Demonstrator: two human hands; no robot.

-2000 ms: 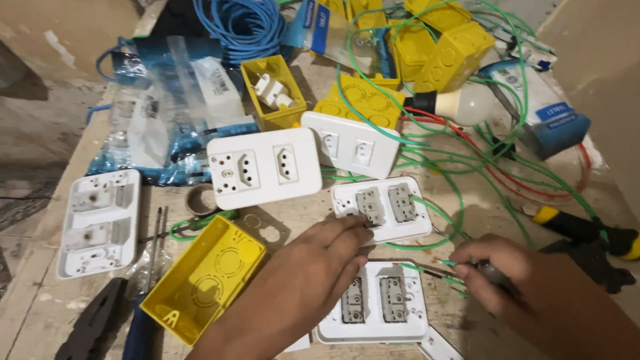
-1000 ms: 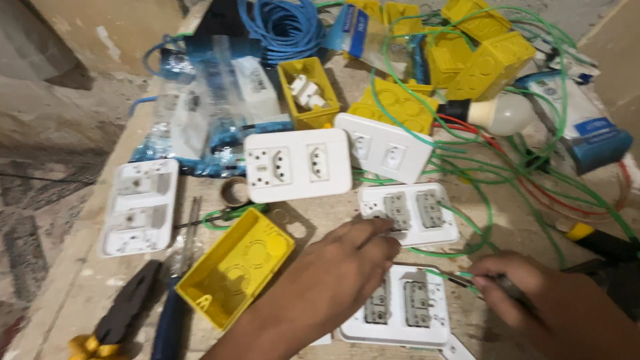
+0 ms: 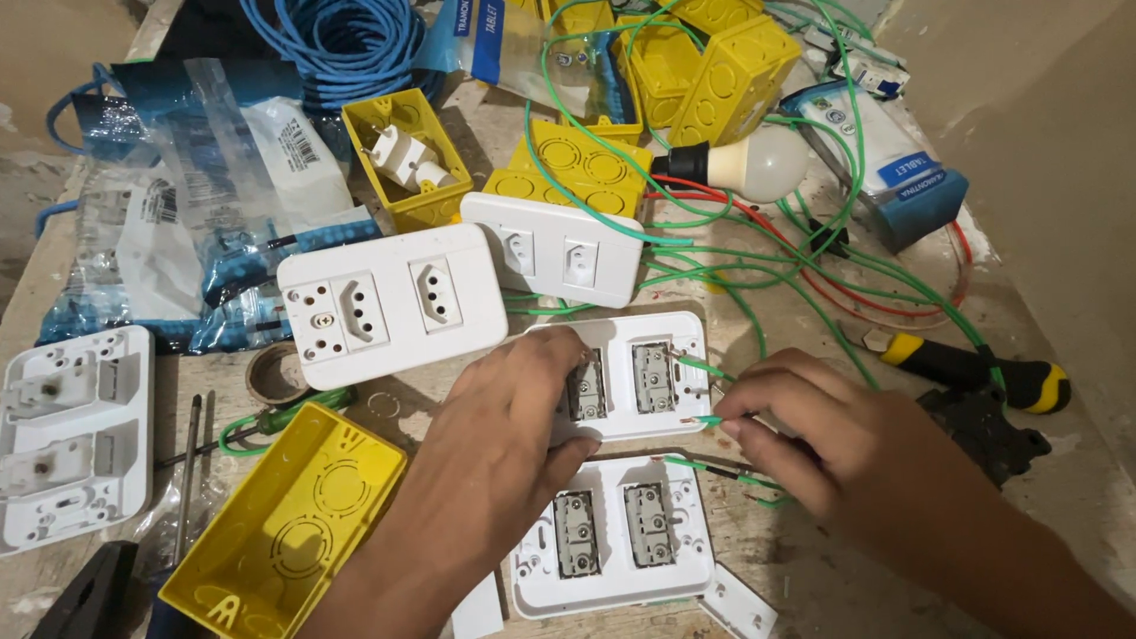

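Observation:
My left hand (image 3: 515,408) holds the left side of an upturned white outlet plate (image 3: 614,330) with two grey socket modules. My right hand (image 3: 790,426) pinches a green wire (image 3: 708,421) whose bare copper end lies over the plate's right edge. Another green wire (image 3: 701,366) reaches the right-hand module (image 3: 654,377). Just below lies a second upturned outlet plate (image 3: 612,599), also with two grey modules, and a green wire with a black section (image 3: 723,472) touches its top edge.
A yellow electrical box (image 3: 284,524) lies left of my left forearm. Behind are face-up outlet plates (image 3: 390,297), a light bulb (image 3: 768,164), a blue cable coil (image 3: 342,53) and plastic packets (image 3: 160,222). A yellow-black utility knife (image 3: 967,364) lies at right, screwdrivers (image 3: 188,479) at left.
The view has shifted somewhat. My left hand stays on the upper plate. My right hand still pinches the wire, whose bare end now shows over the plate's right edge.

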